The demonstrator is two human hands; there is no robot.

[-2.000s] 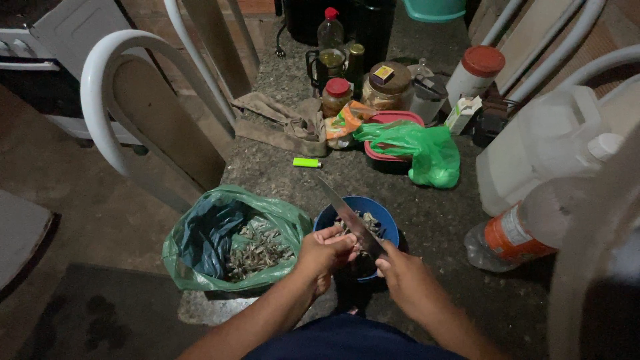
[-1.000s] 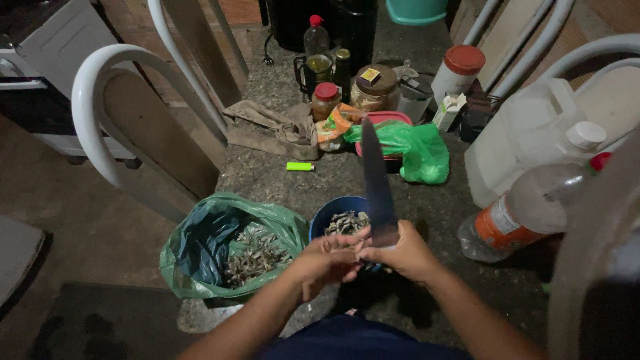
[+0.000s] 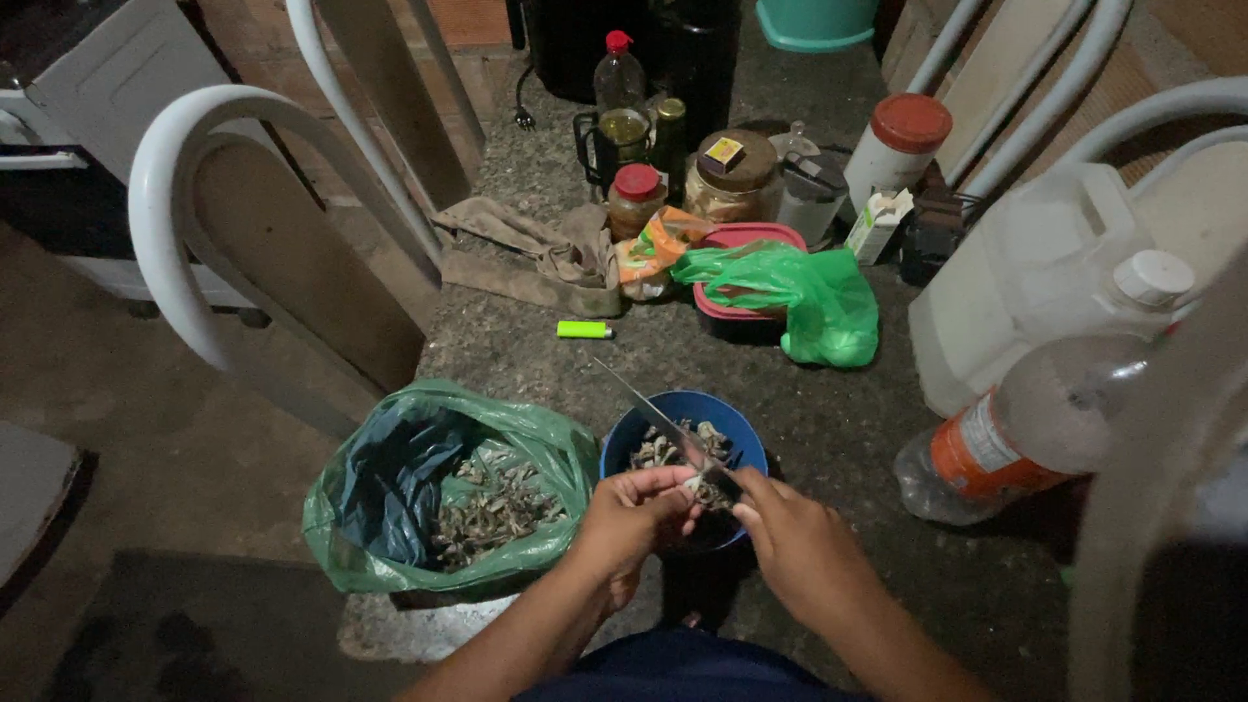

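My right hand [image 3: 780, 517] grips a knife [image 3: 648, 408] whose blade points up and left over a blue bowl [image 3: 746, 429]. Between the fingertips of my left hand [image 3: 639, 512] is a small pale piece, touching or close to the blade; what it is cannot be told. Small grey-brown pieces [image 3: 663, 448], perhaps small fish or shrimp, lie in the bowl. Left of it stands an opened green plastic bag [image 3: 341, 522] with many similar pieces [image 3: 497, 512] inside. My hands hide the bowl's near side.
Beyond the bowl lie a yellow-green lighter [image 3: 583, 330], a brown cloth [image 3: 546, 268] and a green bag [image 3: 829, 302] over a red-rimmed container [image 3: 751, 234]. Several jars stand behind. A plastic jug [image 3: 1014, 273] and a large bottle [image 3: 1033, 419] are at right. White-framed chairs [image 3: 161, 195] border the stone table [image 3: 468, 341].
The knife, upright with its blade raised one second ago, is now lowered and slants left over the bowl. Both hands remain close together at the bowl's near side.
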